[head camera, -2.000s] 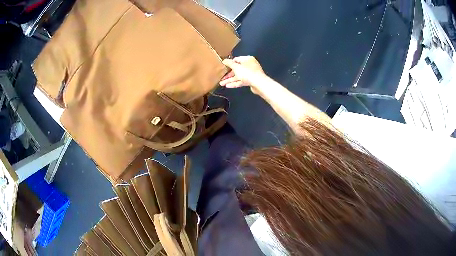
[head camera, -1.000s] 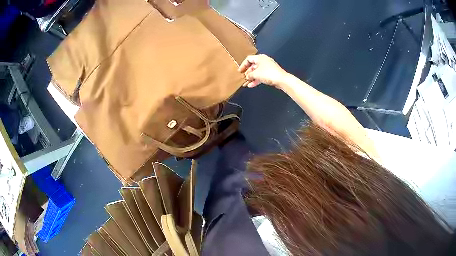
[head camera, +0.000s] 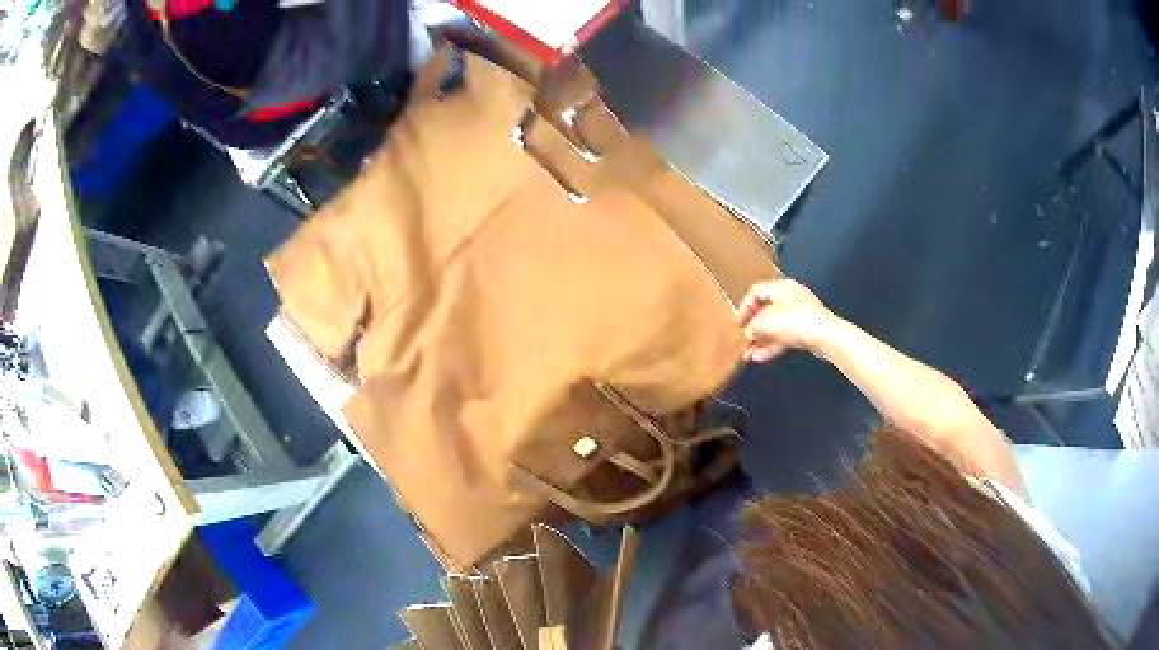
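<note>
A large tan-brown bag panel (head camera: 559, 292) lies on a stack, creased, with notched corners and a pale edge showing at the lower left. Brown handles (head camera: 655, 476) loop at its lower right, beside a small pale label (head camera: 585, 446). My right hand (head camera: 778, 320) reaches in from the right, its fingers closed on the panel's right edge. My left hand is not in view. A fan of narrow brown folded strips (head camera: 515, 603) stands at the bottom, cut off by the frame edge.
Long brown hair (head camera: 915, 546) covers the lower right. A curved white table (head camera: 95, 444) with small items stands left, a blue crate (head camera: 264, 610) below it. A grey metal plate (head camera: 731, 121) and red-edged table (head camera: 553, 48) are at the top.
The view has shifted up and left, so the panels, strips and hand sit lower and further right. The red-edged table now shows. My right hand stays at the panel's edge.
</note>
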